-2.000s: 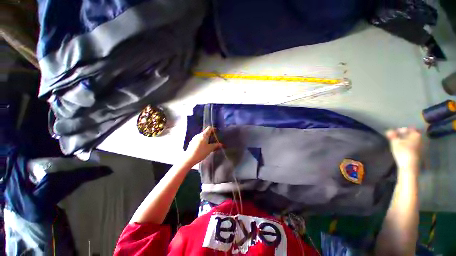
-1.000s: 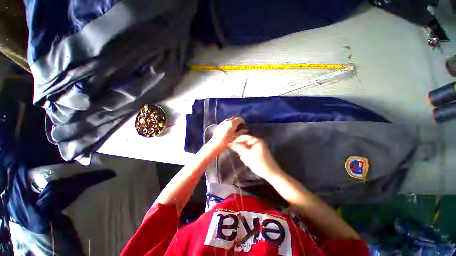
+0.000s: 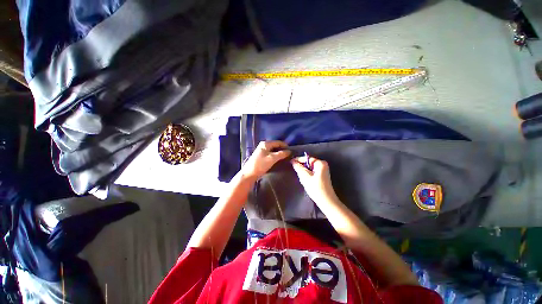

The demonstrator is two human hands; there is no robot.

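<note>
The grey jacket (image 3: 380,172) lies spread nearest me, its shiny navy panel (image 3: 350,126) along the far side and a crest patch (image 3: 427,197) at the right. My left hand (image 3: 267,159) pinches the jacket's front edge near its left end. My right hand (image 3: 312,173) is just right of it, fingers closed around something small with a pale glint at the fingertips, too small to name. Thin threads (image 3: 278,202) trail over the jacket towards my chest. A round dish of gold-brown pieces (image 3: 176,143) sits left of the jacket.
A grey and navy jacket pile (image 3: 136,77) is at upper left. A yellow tape measure (image 3: 327,73) and a clear narrow strip (image 3: 380,88) lie beyond the jacket. A folded navy garment (image 3: 321,21) is behind. Dark thread spools (image 3: 531,117) are at the right edge.
My right hand came in from the far right to beside my left hand, then moved slightly right, with a small gap now between them. The view shifted slightly.
</note>
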